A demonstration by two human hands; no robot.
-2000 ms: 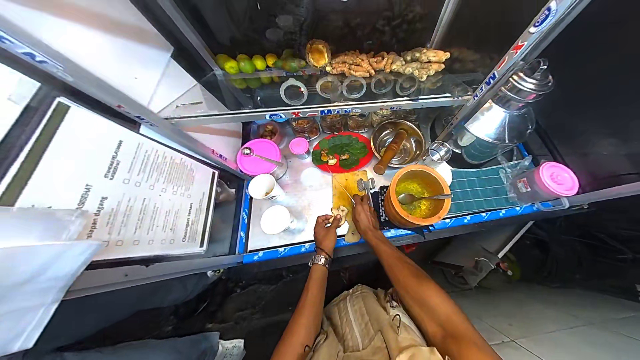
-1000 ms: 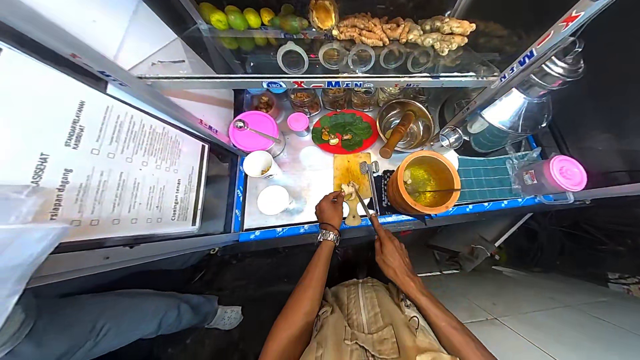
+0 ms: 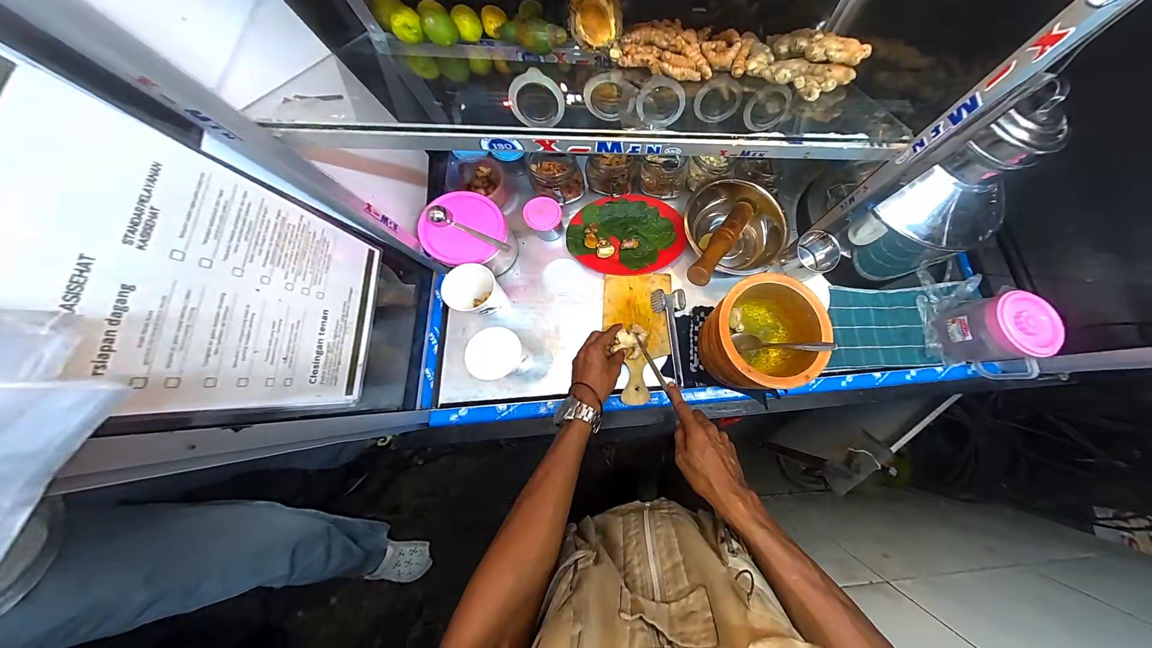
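My left hand [image 3: 598, 367] holds a pale piece of ginger-like root [image 3: 629, 340] over a yellowish cutting board [image 3: 635, 306]. A knife [image 3: 654, 364] is gripped in my right hand [image 3: 708, 450], its blade touching the root. A metal utensil with a toothed head [image 3: 668, 310] lies at the board's right edge. Right of it stands a wooden mortar [image 3: 766, 331] holding yellow-green liquid and a spoon [image 3: 783, 346]. Behind the board is a red plate [image 3: 667, 205] with green leaves and small root pieces. A wooden pestle [image 3: 721, 243] leans in a steel bowl [image 3: 774, 222].
Two white cups [image 3: 493, 354] and a pink-lidded container [image 3: 463, 229] stand left. Glass jars [image 3: 609, 175] line the back under a glass shelf with roots and fruit. At right are a green cloth [image 3: 877, 326] and a pink-lidded jug [image 3: 1029, 324]. Another person's leg [image 3: 207, 558] shows lower left.
My right hand has moved from beside the board to below the counter edge, and the knife now shows in it against the root. My left hand stays at the board.
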